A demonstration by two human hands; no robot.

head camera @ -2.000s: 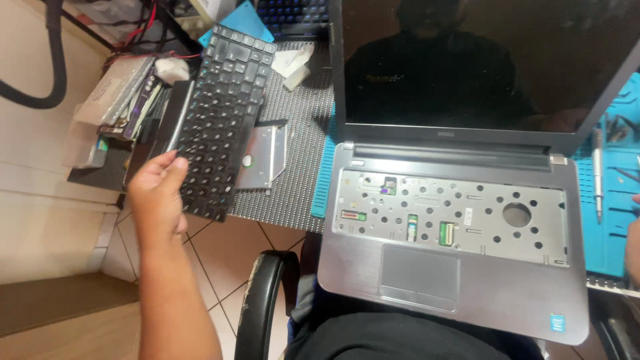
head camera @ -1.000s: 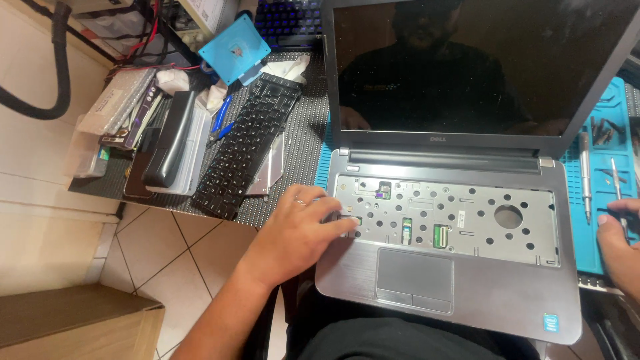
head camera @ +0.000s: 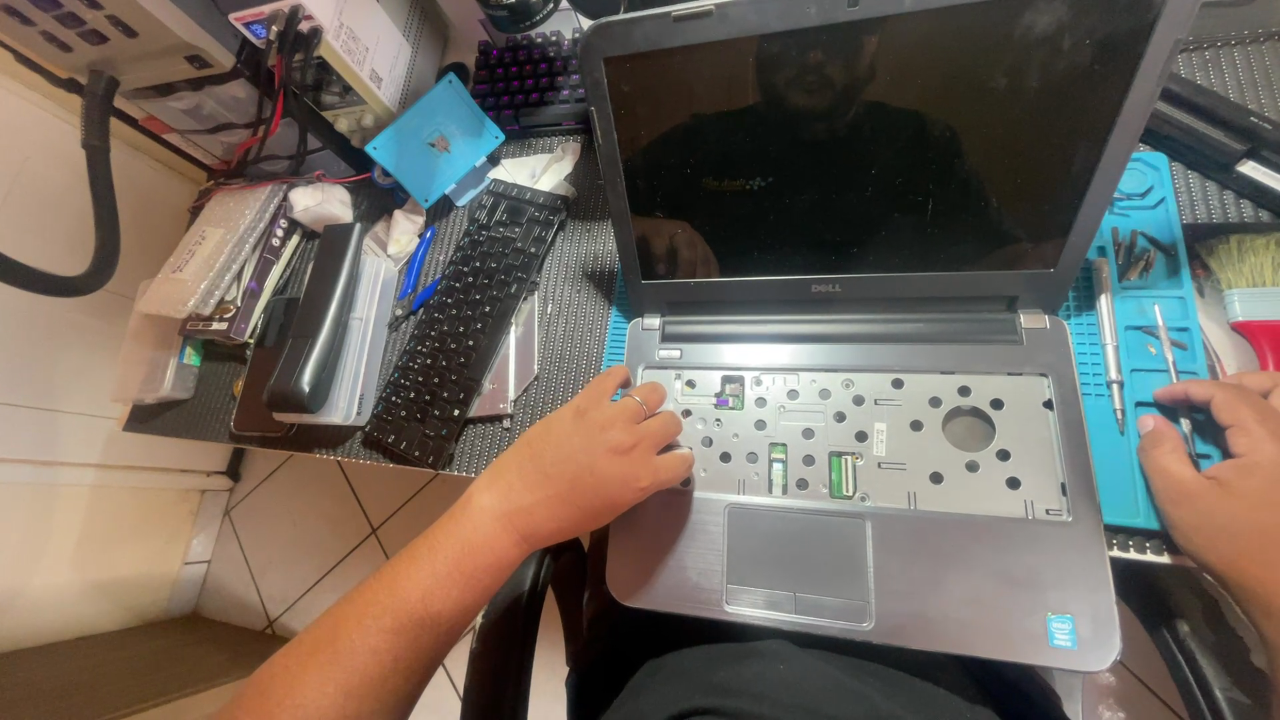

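Observation:
A Dell laptop (head camera: 660,560) stands unfolded, its screen dark and its keyboard bay showing a bare metal plate (head camera: 820,430) with round holes and connectors. My left hand (head camera: 600,450) rests at the left edge of that bay, fingers bent over it; its fingertips are partly hidden. My right hand (head camera: 1215,450) is at the right, its thumb and index finger at the lower end of a thin metal tool (head camera: 1168,350) on the blue mat. Whether they grip it is unclear. The detached black laptop keyboard (head camera: 465,320) lies on the table to the left.
Blue-handled cutters (head camera: 417,270), a black case-like object (head camera: 318,320) and a bubble-wrapped packet (head camera: 205,260) lie left. A blue silicone mat (head camera: 1130,440) holds a screwdriver (head camera: 1107,340) and small bits. A red-handled brush (head camera: 1255,320) lies far right, a backlit keyboard (head camera: 530,80) behind.
My left hand has let go of the detached keyboard, now lying on the table, and moved right to the laptop. My right hand has come to the thin tool on the mat.

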